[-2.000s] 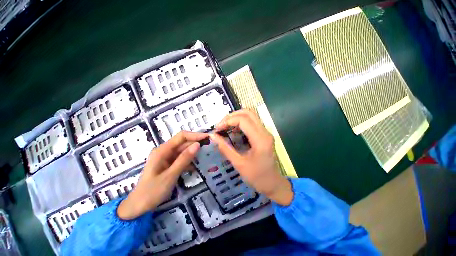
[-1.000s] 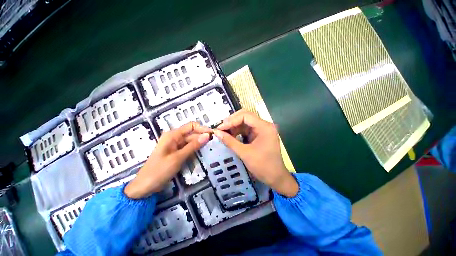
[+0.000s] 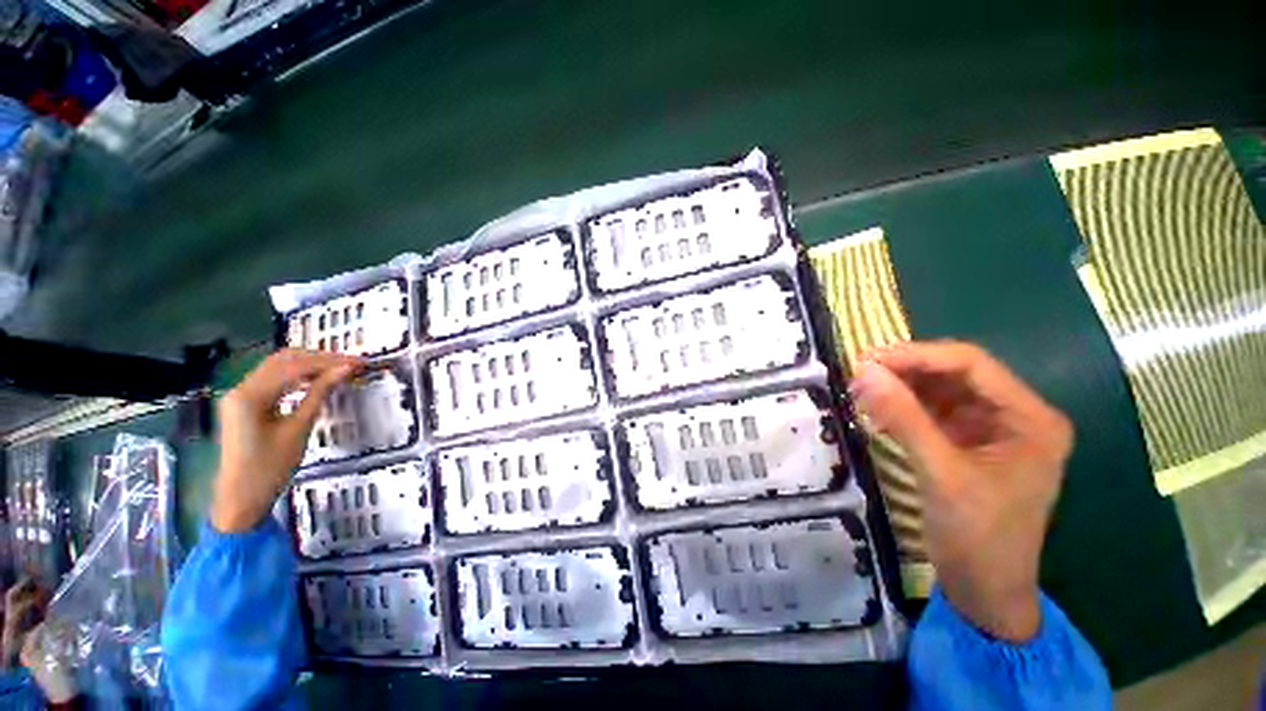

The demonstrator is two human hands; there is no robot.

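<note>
A large black tray (image 3: 621, 532) with a whitish liner lies in front of me, a silvery phone mid-frame in each pocket. My left hand (image 3: 271, 431) is over its left edge, fingertips at the upper left part of the mid-frame (image 3: 364, 417) in the left column, second row from the back. The hand hides part of that frame; a grip on it cannot be made out. My right hand (image 3: 972, 465) is past the tray's right edge, over a narrow yellow adhesive sheet (image 3: 864, 292). Its thumb and index tips are close together; anything between them is too small to tell.
Larger yellow striped sheets (image 3: 1166, 264) lie on the green surface at the right. Crinkled clear plastic (image 3: 118, 556) is at the far left. Another person's hand (image 3: 49, 660) shows at the lower left edge. A dark bar (image 3: 104, 368) lies left of the tray.
The mid-frame held between my hands now lies in the formerly empty left-column pocket. My hands have parted, left to that pocket, right to the yellow sheet. The view has turned left.
</note>
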